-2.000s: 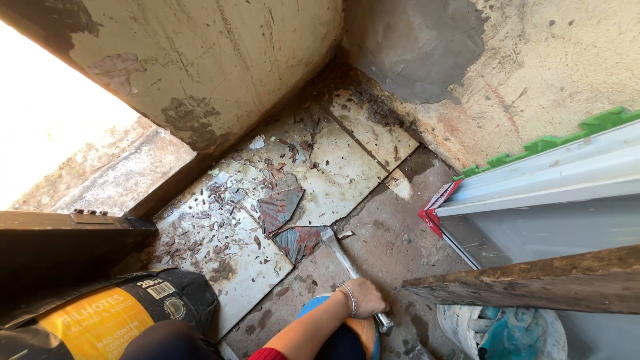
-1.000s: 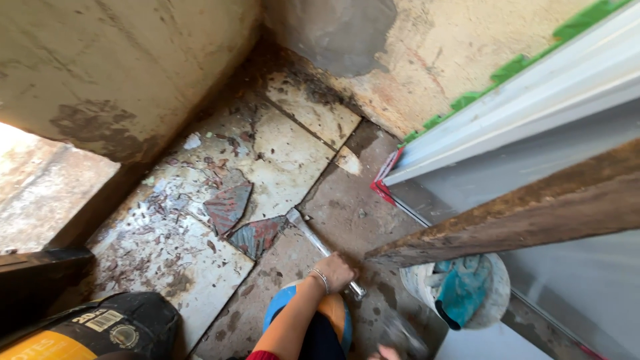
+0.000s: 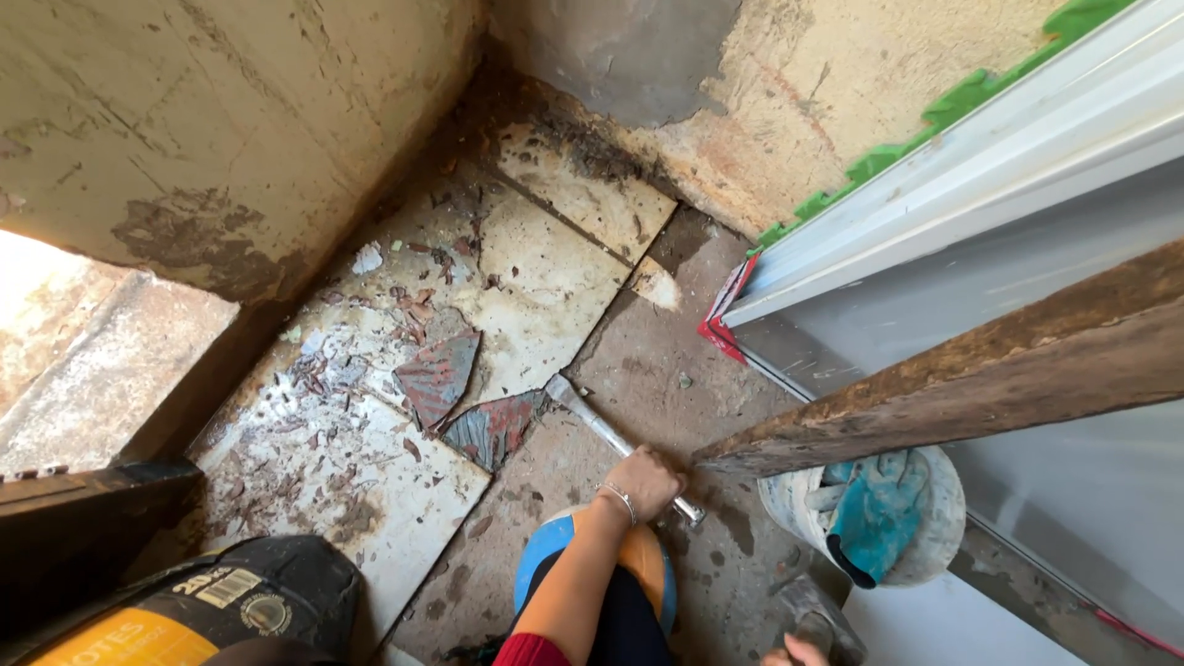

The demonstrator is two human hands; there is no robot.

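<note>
My left hand (image 3: 645,483), with a bracelet at the wrist, grips a metal cold chisel (image 3: 601,427). The chisel's flat end rests at the broken edge of the floor tiles (image 3: 546,287), beside a loose-looking piece with grey and reddish ridges (image 3: 495,430). A similar ridged patch (image 3: 439,377) lies just up and left of it. At the bottom edge my right hand (image 3: 797,651), partly out of view, holds a hammer (image 3: 814,615) low over the floor, right of my knee. The hammer's head is blurred.
A bag of powdered building material (image 3: 268,592) lies at lower left. At right a wooden board (image 3: 971,379) slants above a bucket (image 3: 939,527) with a teal glove (image 3: 883,518) on it. Behind stands a white frame (image 3: 953,194) with red tape. Debris (image 3: 314,435) covers the left tiles.
My right hand, out of view two seconds ago, has come in at the bottom with the hammer. My left hand keeps its hold on the chisel. The view has shifted right.
</note>
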